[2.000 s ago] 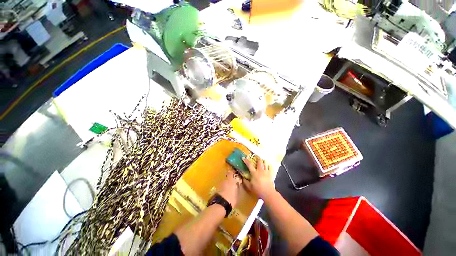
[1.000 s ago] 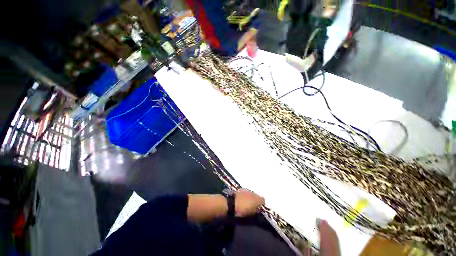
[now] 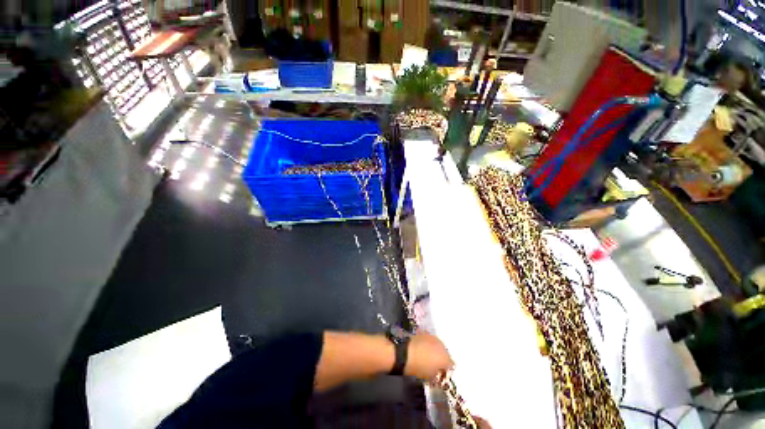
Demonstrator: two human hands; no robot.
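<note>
My left hand, with a dark band on the wrist, is closed around chain strands at the near left edge of the white-covered bench. Strands run from the hand down toward the bottom edge, and thin ones trail away along the bench side to the blue tub on the floor. More strands lie inside the tub. Only a small, blurred bit of what looks like my right hand shows at the bottom edge. A thick chain bundle lies along the right side of the white surface.
A red machine panel with a blue hose stands beyond the bundle. Another person's forearm reaches in at right. A dark upright tool and a potted plant are at the far end. A white sheet is at lower left.
First both hands were at the green block. Then the view swung along the bench, with my left hand on the strands. Now the view faces the tub, and my right hand is almost out of the picture.
</note>
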